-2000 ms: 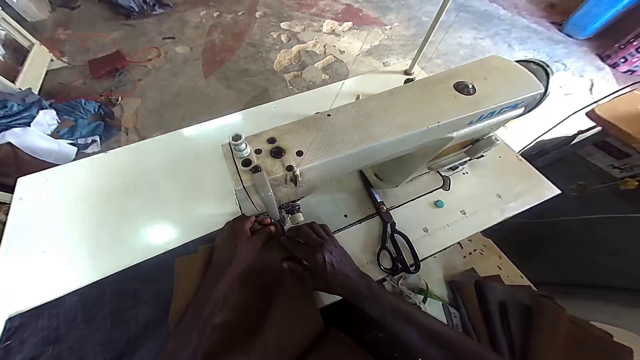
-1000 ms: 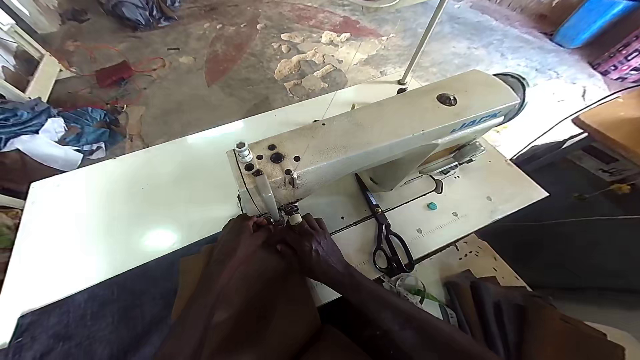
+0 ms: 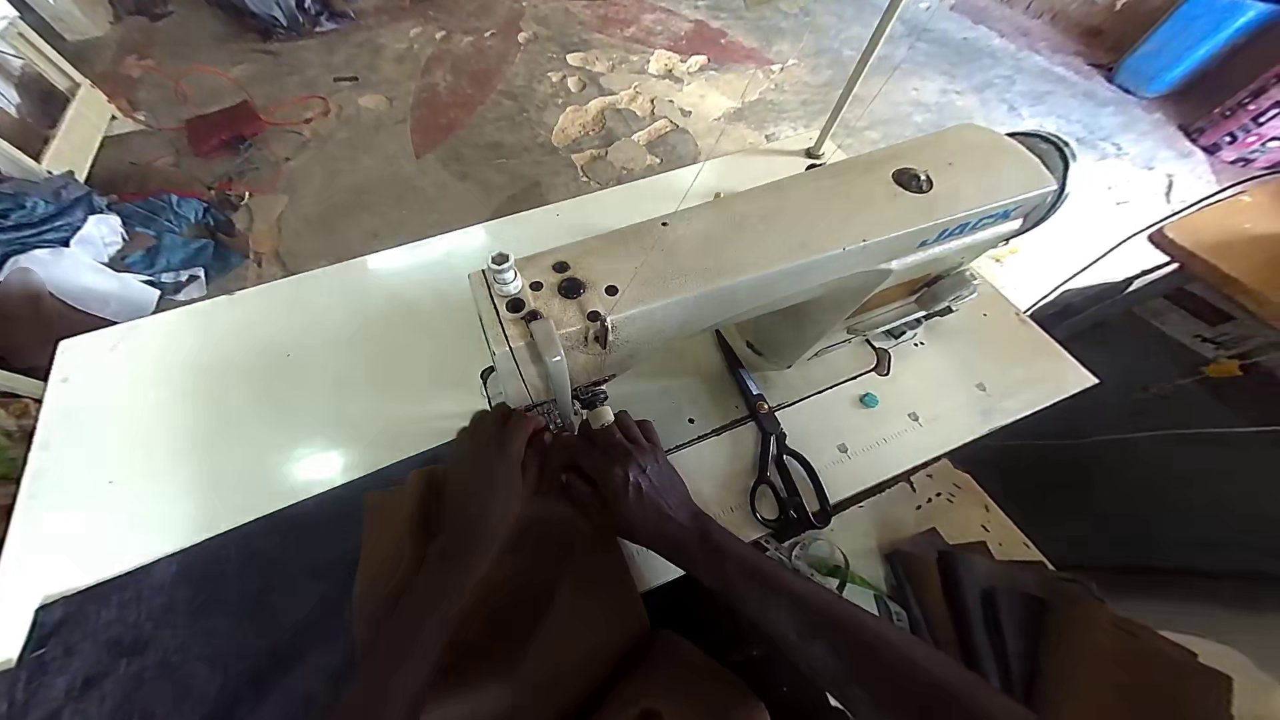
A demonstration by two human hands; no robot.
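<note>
A Jack sewing machine (image 3: 770, 240) stands on a pale table (image 3: 220, 400). My left hand (image 3: 500, 450) lies on brown fabric (image 3: 390, 530) just in front of the needle area, fingers bent down. Close beside it, my right hand (image 3: 630, 470) rests near the presser foot, its fingertips by a small white knob. Both hands are dark against the cloth, so whether either one grips it is hard to see. Dark blue fabric (image 3: 210, 600) spreads over the table at the left. Black-handled fabric shears (image 3: 775, 450) lie right of my right hand, blades toward the machine.
A small teal piece (image 3: 868, 400) lies on the machine bed. Folded brown and dark cloth pieces (image 3: 1060, 630) sit at the lower right, near a tape measure (image 3: 820, 560). A thread stand (image 3: 855, 80) rises behind the machine. Crumpled blue and white cloth (image 3: 110, 250) is at the left.
</note>
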